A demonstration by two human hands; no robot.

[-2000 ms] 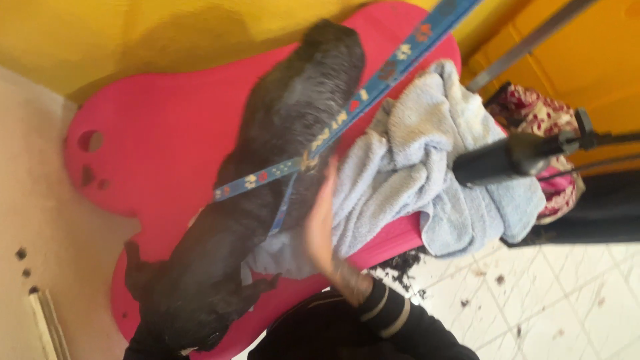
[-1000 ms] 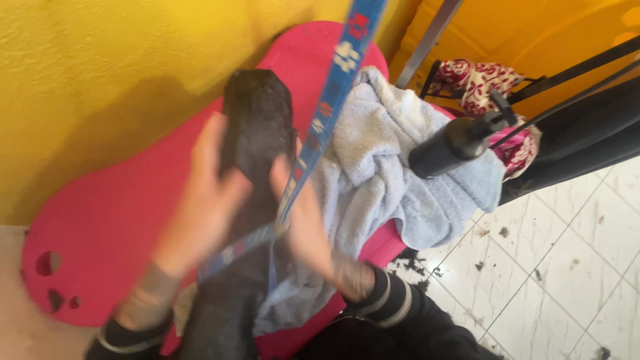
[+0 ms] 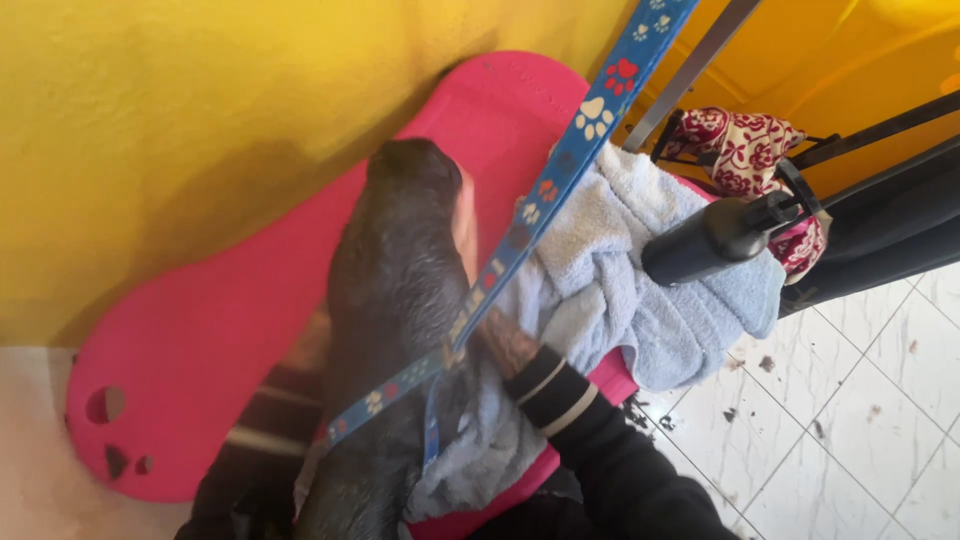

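Observation:
A wet black-coated dog (image 3: 397, 270) stands on a pink grooming table (image 3: 202, 337), its back toward me. A blue paw-print strap (image 3: 555, 180) runs from the top edge down to a band around its body. My right hand (image 3: 466, 232) lies along the dog's right flank, partly hidden by the body; its fingers show beside the rump. On the other side my left forearm reaches under or behind the dog, and only a blurred part of the left hand (image 3: 311, 341) shows. A crumpled light-blue towel (image 3: 600, 247) lies right of the dog and partly beneath it.
A black bottle (image 3: 712, 240) is over the towel at the right. Beyond it are a red-and-white patterned cloth (image 3: 757, 150) and a metal post (image 3: 690, 75). Dark hair clumps lie on the white tiled floor (image 3: 840, 390). A yellow wall (image 3: 187, 150) borders the table.
One second ago both hands were blurred at the dog's sides, with the left hand in plain view; now it is mostly hidden behind the body. Two seconds ago the dog's head showed at lower left.

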